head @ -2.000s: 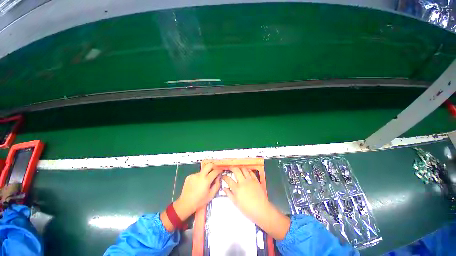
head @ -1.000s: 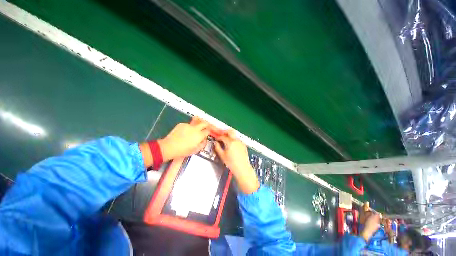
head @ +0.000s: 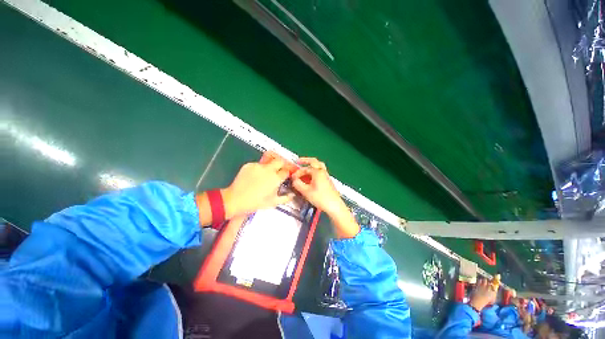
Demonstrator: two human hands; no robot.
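Observation:
A tablet unit (head: 264, 246) with a large bright rectangle lies in a red frame (head: 244, 298) in front of me. My left hand (head: 257, 188) has its fingertips at the top end of the unit and frame; a dark red strap (head: 216, 208) is on that wrist. My right hand (head: 318, 189) is beside it, thumb and finger pinched together over the top end. Whether a small part is between the fingertips is too small and hidden to tell. The unit's top end is partly covered by both hands.
A worn white rail (head: 192, 100) runs beyond the frame, with a green conveyor (head: 371, 165) behind it. A clear blister tray (head: 332, 281) is partly hidden by my right sleeve. Loose small parts (head: 432, 275) lie farther right. Another person's hand (head: 483, 294) and red fixtures show at the right.
The view has tilted since the earliest frame. My right fingers have pinched together over the unit's top end and lifted slightly. My left hand stays at that end.

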